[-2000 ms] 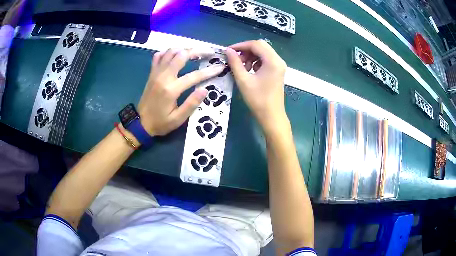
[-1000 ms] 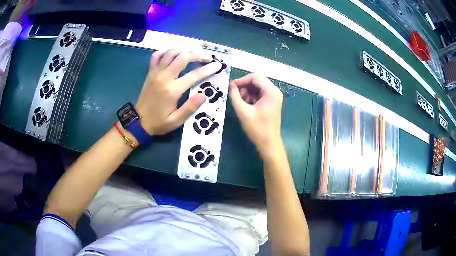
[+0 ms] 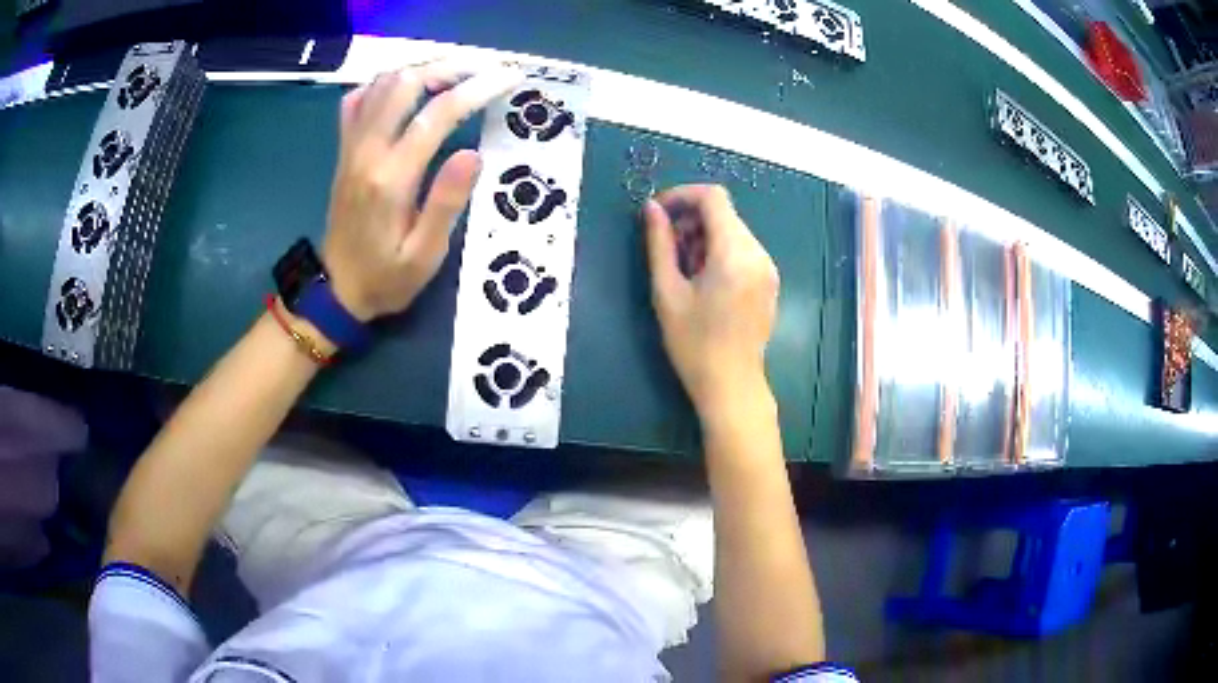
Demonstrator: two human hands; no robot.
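Note:
A long silver-white metal plate (image 3: 518, 240) with several round black fan-like cutouts lies on the green bench in front of me. My left hand (image 3: 401, 187) is at its upper left, fingers apart, with the fingertips at the plate's top edge. My right hand (image 3: 715, 280) is on the green surface to the right of the plate, thumb and index finger close together; whether something tiny is between them cannot be told. Thin wire rings (image 3: 641, 167) lie just above its fingertips, small and faint.
Stacked plates (image 3: 114, 200) stand at far left. A clear tray (image 3: 915, 334) with copper-orange strips lies at right. A green conveyor (image 3: 908, 120) carries more plates beyond a white edge strip. A dark parts tray (image 3: 1174, 354) is at far right, a red basket (image 3: 1114, 60) at the upper right.
My right hand has moved from the plate's top to the right, down to the bench by the rings. My left hand has shifted off the top cutout. The view has shifted; belt plates moved right.

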